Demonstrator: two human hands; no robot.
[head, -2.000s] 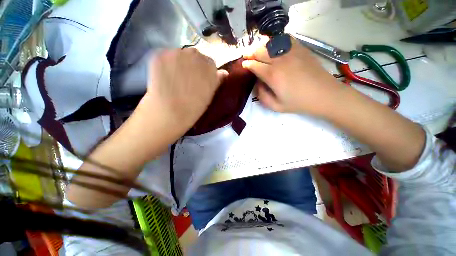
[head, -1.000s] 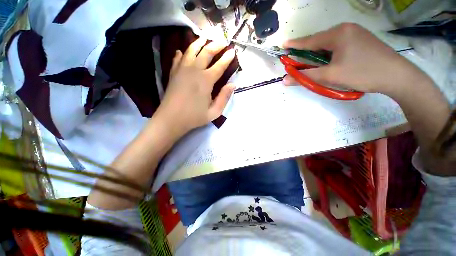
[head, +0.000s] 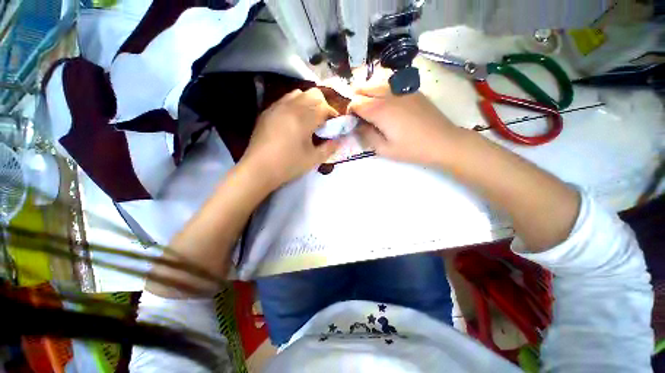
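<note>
Pale grey-white cloth with maroon areas point(head: 157, 80) is heaped on the table left of the needle. My left hand point(head: 295, 135) holds its edge just in front of the presser foot point(head: 341, 69). My right hand point(head: 401, 124) pinches the same piece from the right, close beside the left. A small pale folded part point(head: 337, 127) shows between my fingers. The bright lamp washes out the needle area, so the exact grip of the fingertips is hard to see. The scissors with green and red handles point(head: 519, 98) lie on the table to the right of my right hand.
The white sewing machine head point(head: 310, 29) stands at the top. A round black attachment point(head: 399, 52) is right of the needle. The table's marked front edge point(head: 379, 255) runs above my lap. Red baskets point(head: 503, 284) are below right, and an orange basket point(head: 45, 339) is lower left.
My right hand has let go of the scissors, which now lie on the table, and has moved left to the cloth. My left hand has closed on the cloth. A pale folded part now shows there.
</note>
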